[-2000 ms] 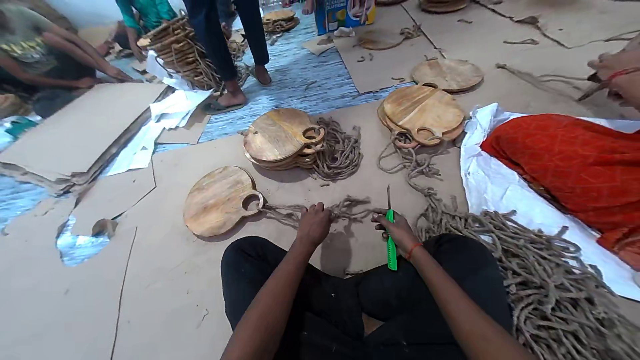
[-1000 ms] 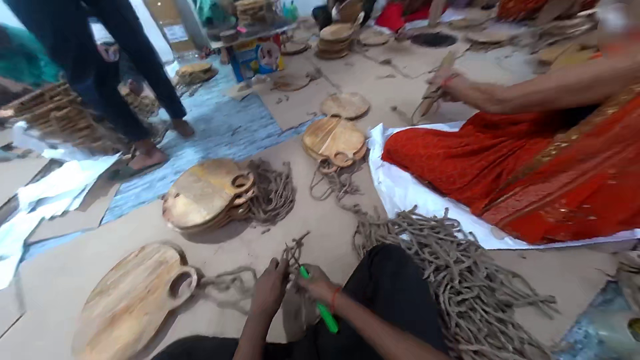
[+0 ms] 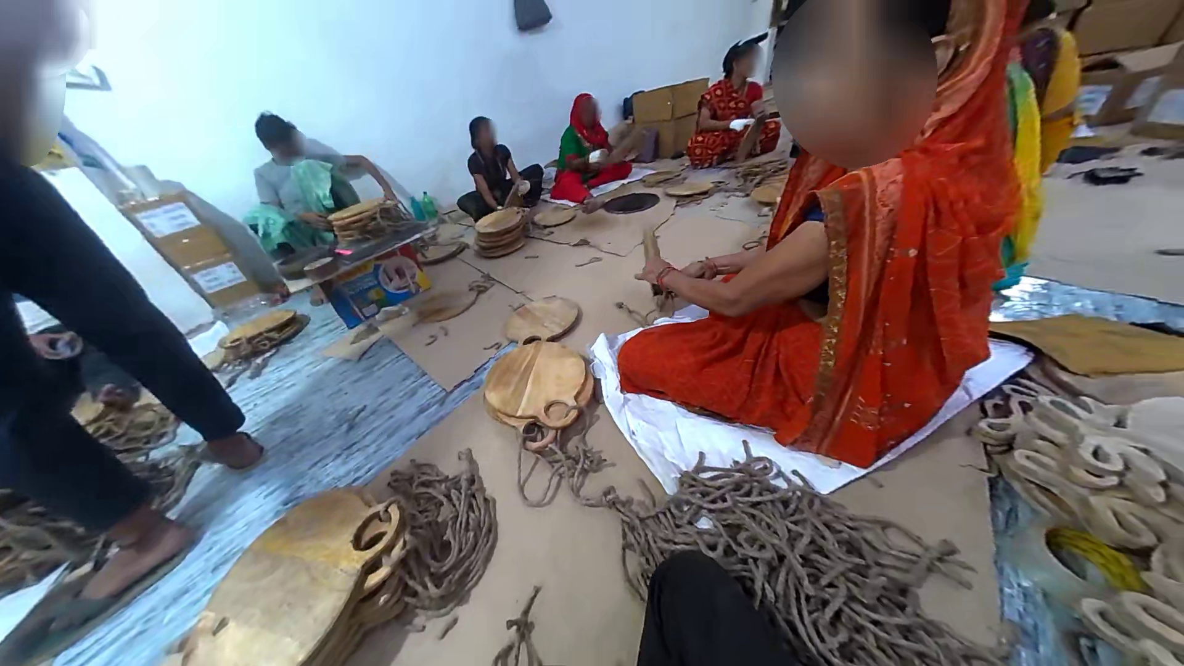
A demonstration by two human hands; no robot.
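Note:
Neither of my hands shows in the head view. At the bottom edge a short piece of knotted rope (image 3: 521, 634) stands up. To its left lies a stack of round wooden boards with ring handles (image 3: 294, 578), brown rope (image 3: 444, 536) bunched at its right side. Farther forward is another stack of round boards (image 3: 536, 381), with rope trailing from its handles. A large heap of cut rope lengths (image 3: 786, 546) spreads to the right of my dark-trousered knee (image 3: 708, 615). The green-handled knife is out of sight.
A person in red-orange cloth (image 3: 888, 305) sits on a white sheet (image 3: 647, 435) at the right. Someone in dark trousers (image 3: 102, 305) stands at the left. Pale ring-handled pieces (image 3: 1110, 472) pile up at the right edge. Several people sit along the wall, near cartons (image 3: 671, 111).
The view has swung up and to the right. Both hands, seen earlier with rope and a green-handled knife, have gone out of the frame.

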